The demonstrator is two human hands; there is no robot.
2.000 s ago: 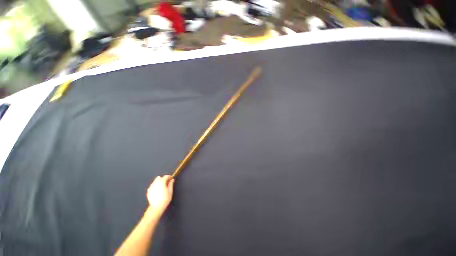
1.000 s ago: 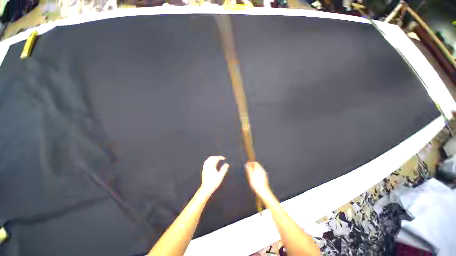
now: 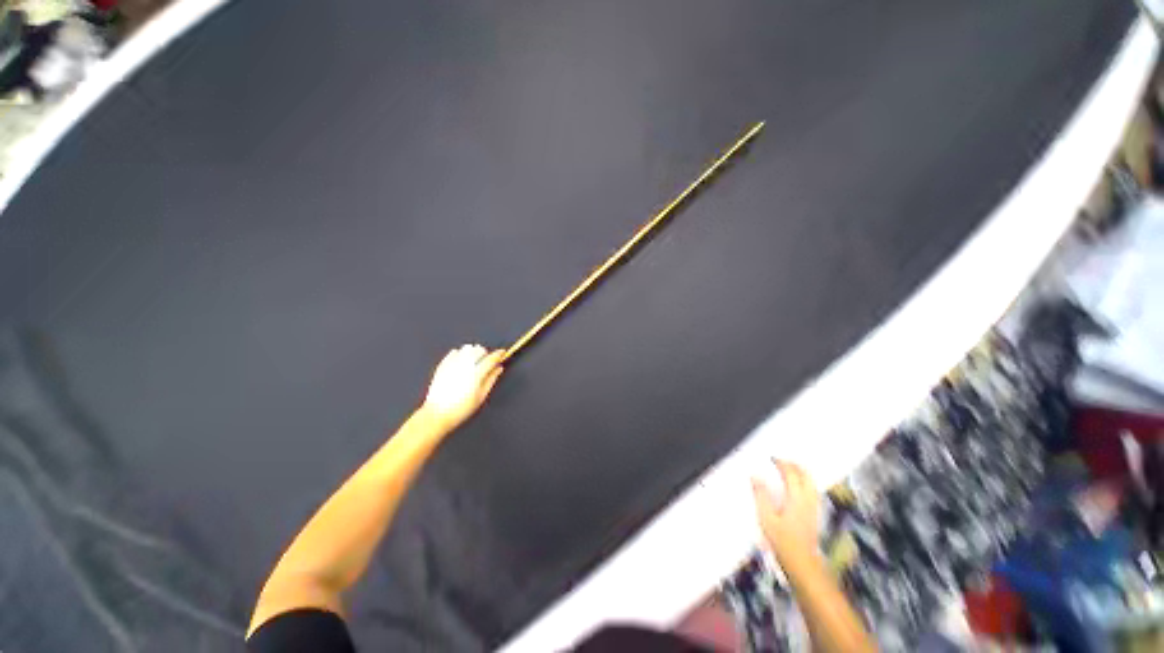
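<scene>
The wide black fabric (image 3: 383,191) lies over the table, mostly flat, with soft folds at the lower left. My left hand (image 3: 465,383) is closed on the near end of the long thin yellow-brown stick (image 3: 632,242), which slants up and to the right across the fabric. My right hand (image 3: 788,504) is over the white paper edge at the lower right, with nothing seen in it and its fingers apart. It is slightly blurred.
White table paper (image 3: 881,383) borders the fabric along the near right edge. Heaped scraps (image 3: 945,472) lie on the floor beyond it. A pale sheet (image 3: 1123,306) and blue and red cloth lie at the right. More clutter shows at the upper left.
The stick has passed from my right hand to my left hand and now slants to the right. My right hand has moved right and down to the table edge. The view has turned.
</scene>
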